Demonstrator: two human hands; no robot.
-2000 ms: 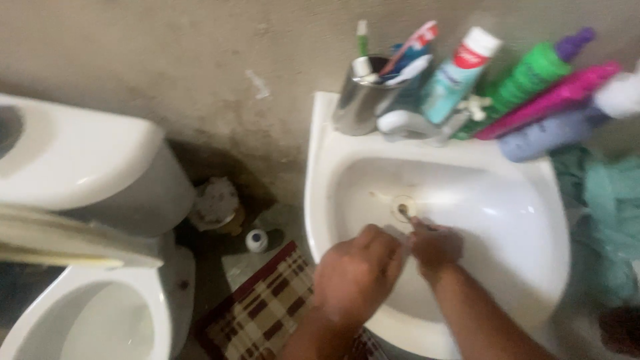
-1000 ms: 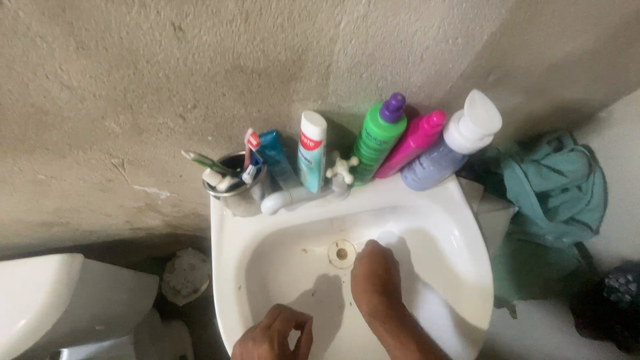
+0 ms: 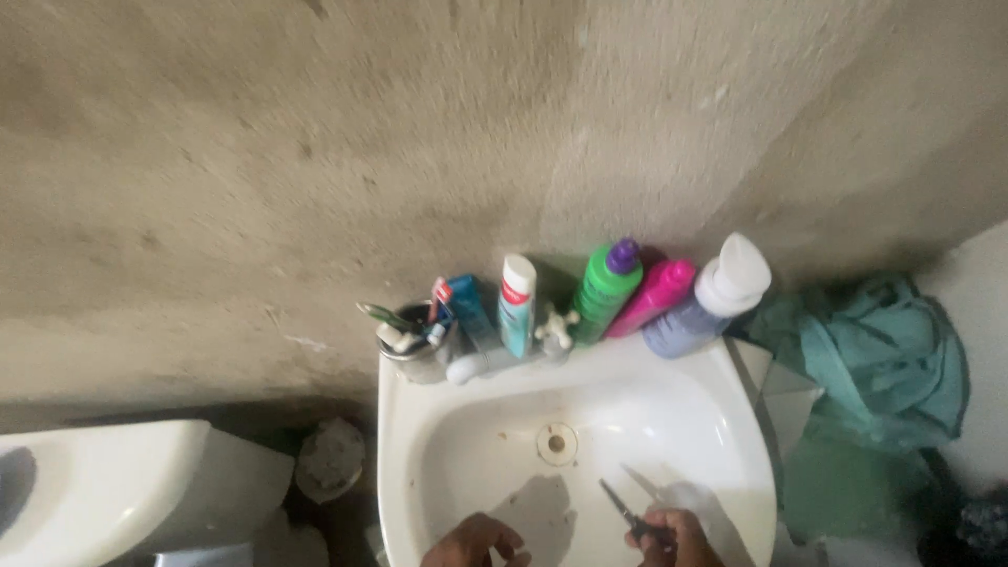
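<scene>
Over the lower right of the white sink basin (image 3: pixel 488 441), my right hand (image 3: pixel 673 539) holds a small pointed metal tool (image 3: pixel 618 504), probably small scissors; its tip points up and left toward the drain (image 3: pixel 557 444). My left hand (image 3: pixel 476 542) is over the lower left of the basin with fingers bent and nothing seen in them. Small dark specks lie on the basin's surface. Behind the drain are the faucet (image 3: pixel 480 364) and its cross-shaped handle (image 3: pixel 557 331).
Along the sink's back ledge stand a metal cup (image 3: pixel 421 366) of toothbrushes, a toothpaste tube (image 3: pixel 516 307), a green bottle (image 3: pixel 608 291), a pink bottle (image 3: pixel 654 298) and a white-capped bottle (image 3: pixel 689 323). A toilet tank (image 3: pixel 142 488) is at left, green cloth (image 3: pixel 882 370) at right.
My hands, close together near the drain two seconds ago, are now apart and lower in the basin. The pointed tool now shows clearly in my right hand. The view has tilted up.
</scene>
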